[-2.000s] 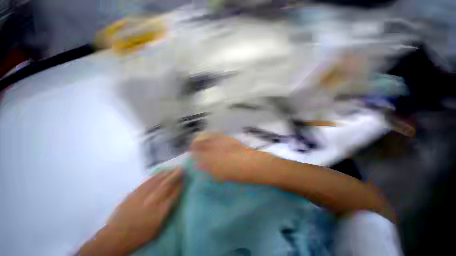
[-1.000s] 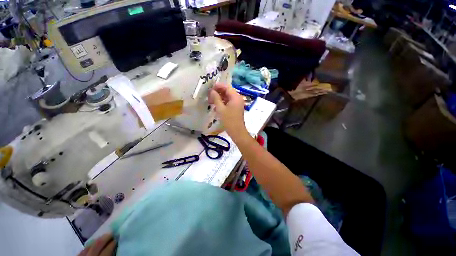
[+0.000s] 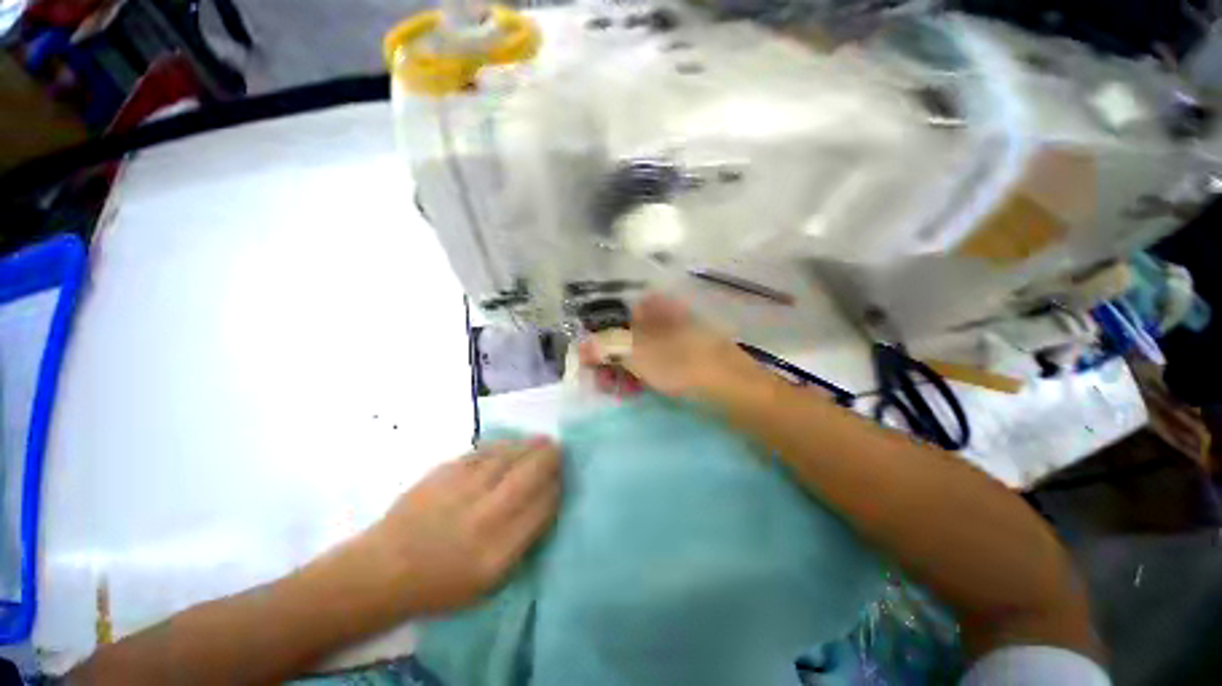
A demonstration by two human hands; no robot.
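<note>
The sea-green garment piece (image 3: 670, 536) hangs over the table's front edge, its upper end just below the sewing area. My left hand (image 3: 483, 516) lies flat on its left edge, fingers together. My right hand (image 3: 663, 351) is at the presser foot area, its fingertips at the top of the cloth; blur hides whether they pinch it. The off-white sewing machine head (image 3: 804, 148) stands over the table. A small tan block (image 3: 611, 343) shows beside the right fingertips. The needle cannot be made out.
Black scissors (image 3: 918, 395) lie right of my right forearm, with dark snips (image 3: 797, 371) partly behind it. A blue tray (image 3: 60, 322) stands at the far left of the white table (image 3: 268, 335). A yellow ring (image 3: 460, 51) sits on the machine head.
The view has swung left. My right hand has moved from the machine's right end to the presser foot area. My left hand, mostly hidden before, now shows on the cloth.
</note>
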